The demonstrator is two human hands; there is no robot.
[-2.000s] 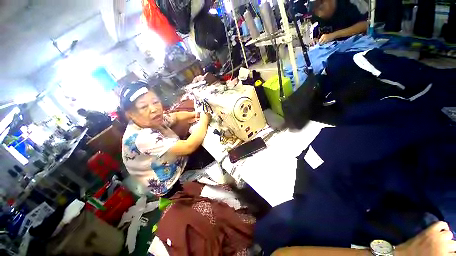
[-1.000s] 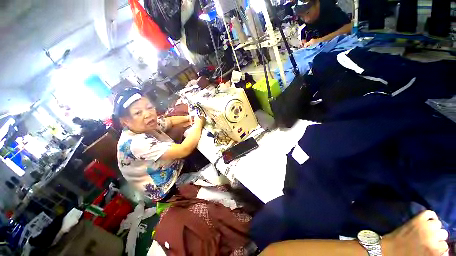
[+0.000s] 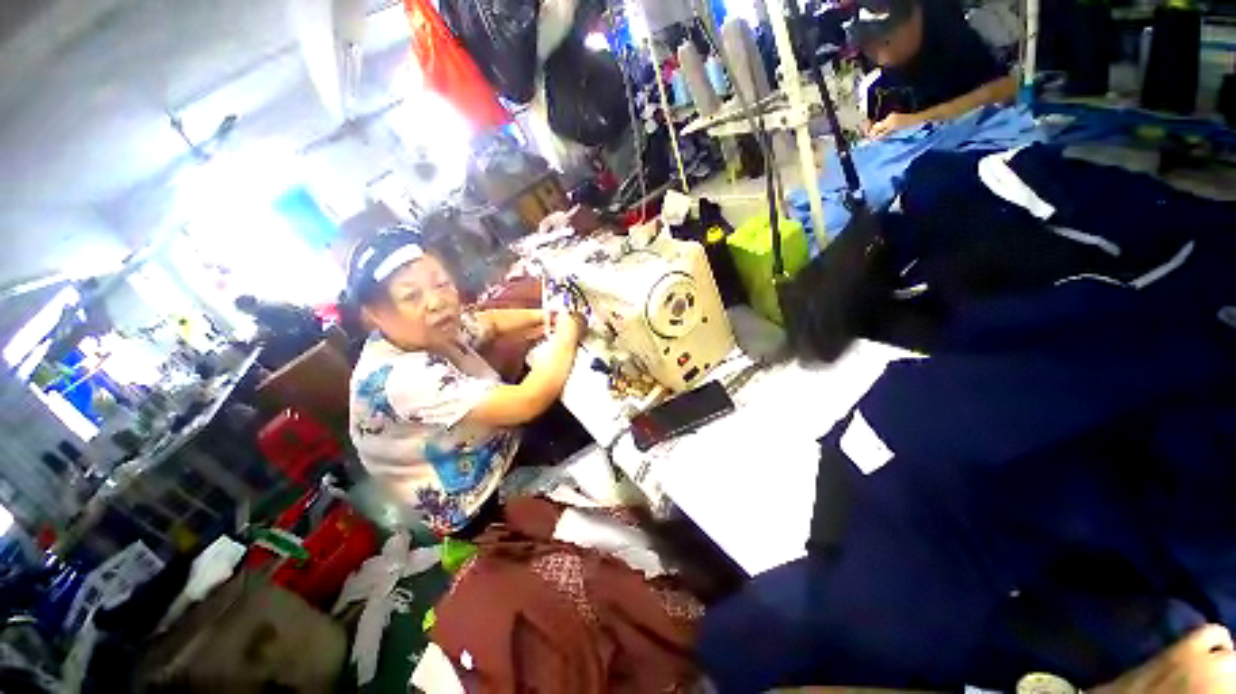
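A large heap of navy garment cloth (image 3: 1030,447) fills the right side. A small white patch (image 3: 866,442) shows at its left edge, and curved white strips (image 3: 1017,185) lie on its upper part. My left hand (image 3: 1193,666) is at the bottom right corner over the navy cloth, cut off by the frame edge. Part of a wristwatch (image 3: 1044,685) shows at the bottom edge. The fingers are mostly out of view, so I cannot tell whether they hold cloth. My right hand is not in view.
A person (image 3: 441,393) sits at a cream sewing machine (image 3: 667,315) at left centre, facing this way. A dark phone (image 3: 683,415) lies on the white table (image 3: 739,481). Brown cloth (image 3: 542,617) is piled below. Another person (image 3: 935,68) bends over light blue cloth (image 3: 847,170) behind.
The view has shifted, so the scene sits further right and my left hand and watch have slid mostly out at the bottom right. The navy cloth looks unchanged.
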